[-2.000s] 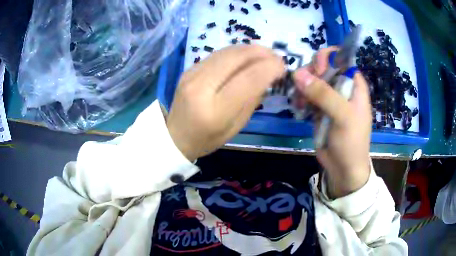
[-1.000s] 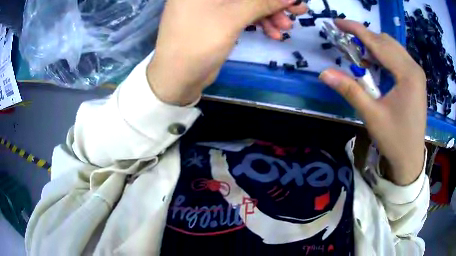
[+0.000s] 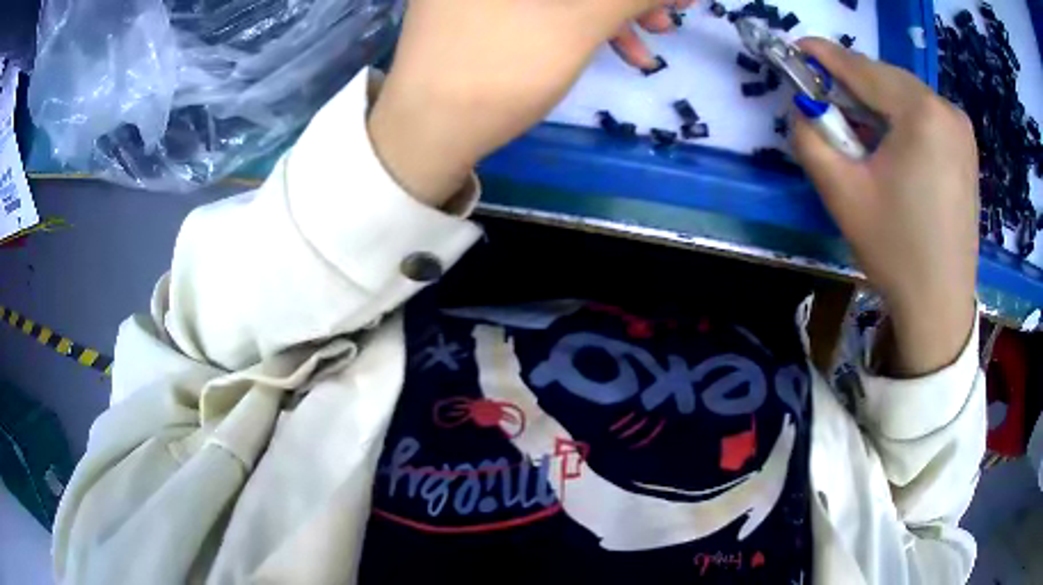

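My right hand (image 3: 904,171) is shut on the side cutters (image 3: 814,97), with white handles and blue accents; their silver jaws point up and left over the main blue tray (image 3: 641,171). My left hand (image 3: 492,80) is over the tray's left part, cut off by the top edge. Its fingertips are partly out of the picture, and whether they hold anything cannot be told. Small black moulded parts (image 3: 684,112) lie scattered on the white liner (image 3: 715,86) below and around the cutters' jaws.
A crumpled clear plastic bag (image 3: 206,86) lies left of the tray. A second blue tray at the right holds a dense heap of black parts (image 3: 986,114). A printed white label (image 3: 14,160) hangs at the far left. The bench's front edge (image 3: 675,238) runs below the trays.
The view has shifted since the first frame and the hands have moved apart. Over the last second, my right hand has closed more tightly around the cutters; my left hand has shifted slightly.
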